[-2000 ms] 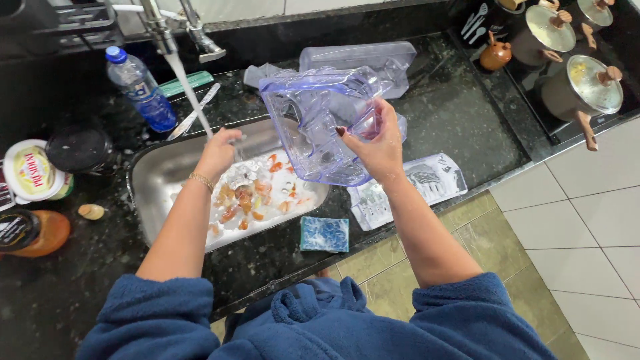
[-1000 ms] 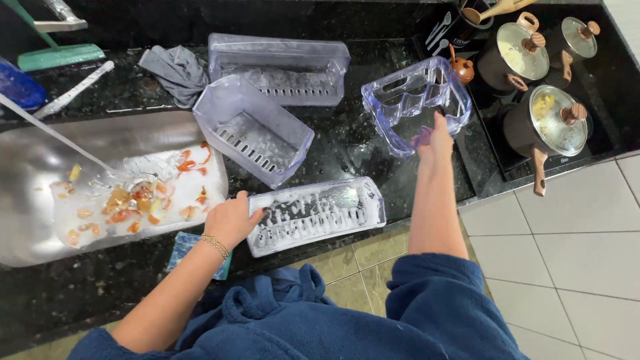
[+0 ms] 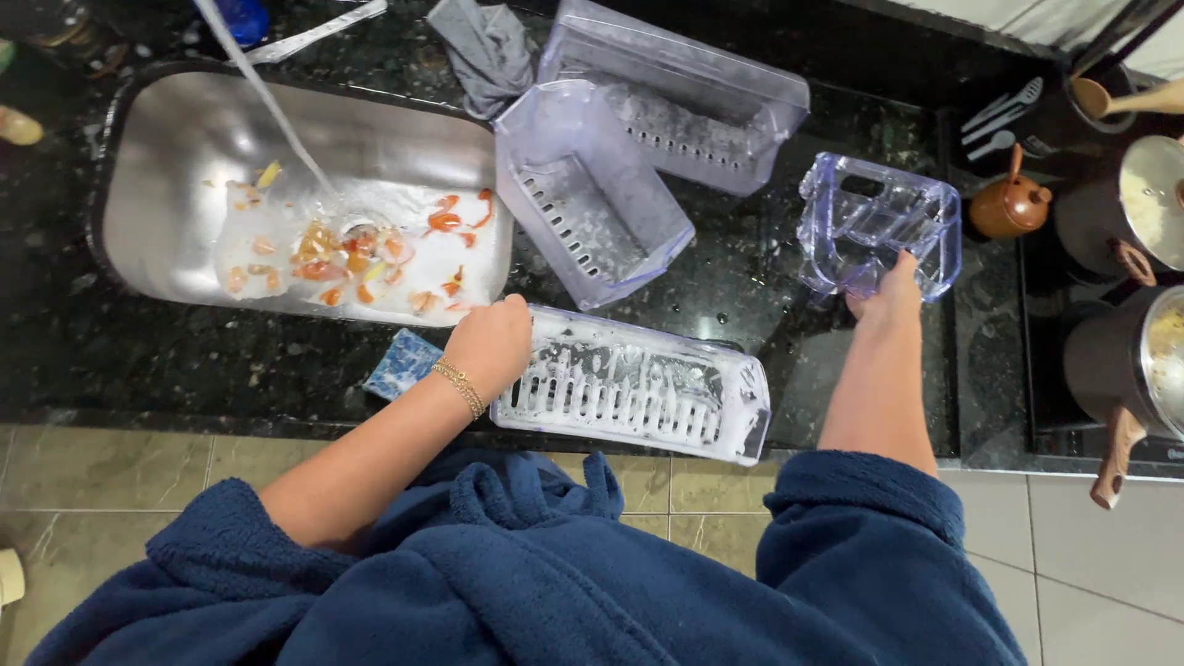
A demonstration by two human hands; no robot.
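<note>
My left hand grips the left end of a clear plastic bin with a slotted base, coated in white suds, at the counter's front edge. My right hand is at the near edge of a clear bluish plastic tray with moulded compartments; its fingertips are partly hidden, but it appears to hold the tray. Between them, farther back, a clear slotted bin leans against another clear bin. Water runs into the steel sink, where orange and yellow food scraps lie round the drain.
A blue sponge lies beside the sink's front rim, and a grey cloth behind it. To the right stand a small brown clay pot and pots with long handles on the cooktop. A white utensil lies behind the sink.
My right hand has carried the compartment tray from over the sink's right side to the counter's right part. My left hand has left the sink and taken hold of the sudsy bin. The view has shifted.
</note>
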